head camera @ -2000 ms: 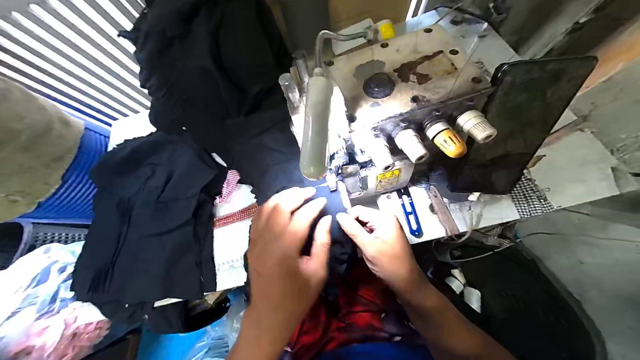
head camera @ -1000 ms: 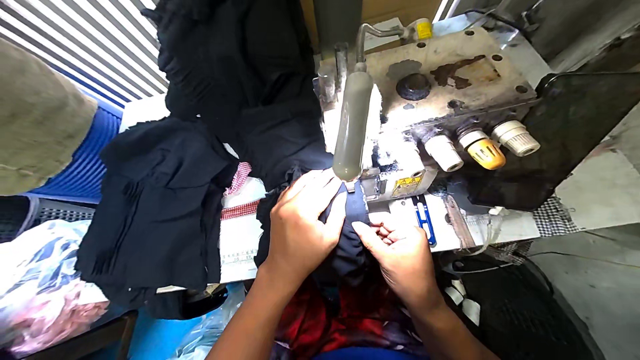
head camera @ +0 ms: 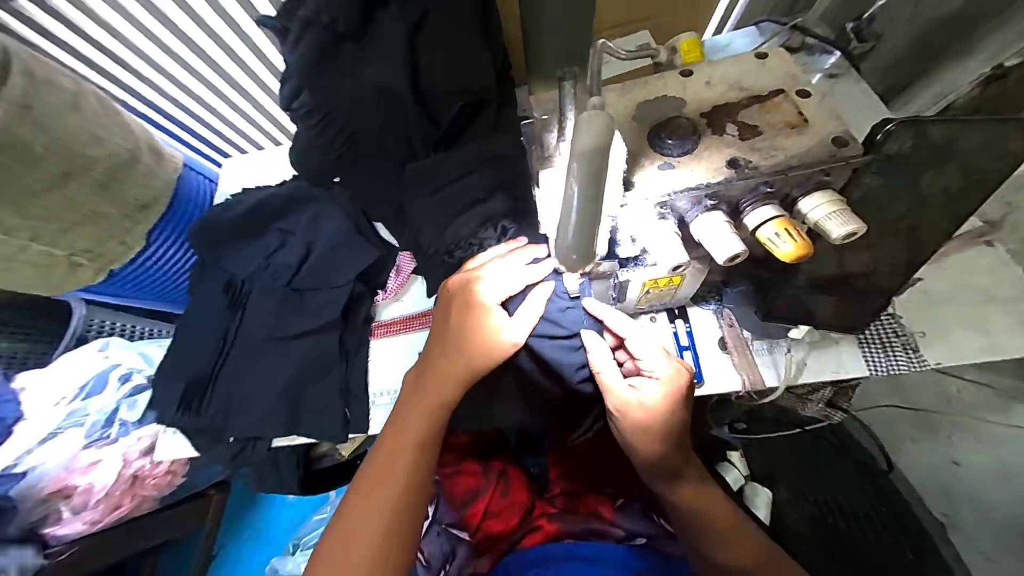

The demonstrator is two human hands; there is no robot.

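Note:
An overlock-type sewing machine [head camera: 768, 128] with white and yellow tension knobs stands right of centre, its grey lamp [head camera: 586, 192] hanging over the presser foot [head camera: 571, 283]. Dark fabric [head camera: 552, 352] lies at the foot and drapes toward my lap. My left hand [head camera: 488, 312] rests on this fabric just left of the foot, fingers spread and pressing it flat. Just right of and below the foot, my right hand [head camera: 640, 368] pinches the fabric's edge between thumb and index finger. The needle is hidden by the lamp and glare.
Black cloth pieces [head camera: 272, 312] lie at the left, and a larger black heap [head camera: 400, 96] lies behind. Blue-handled thread snips [head camera: 686, 344] are right of my right hand. A dark flat panel [head camera: 944, 200] leans at the right. Bagged cloth [head camera: 96, 424] sits lower left.
My right hand has moved from beside the foot down along the fabric's edge, then back up closer to it. More of the dark fabric shows between my hands than two seconds ago.

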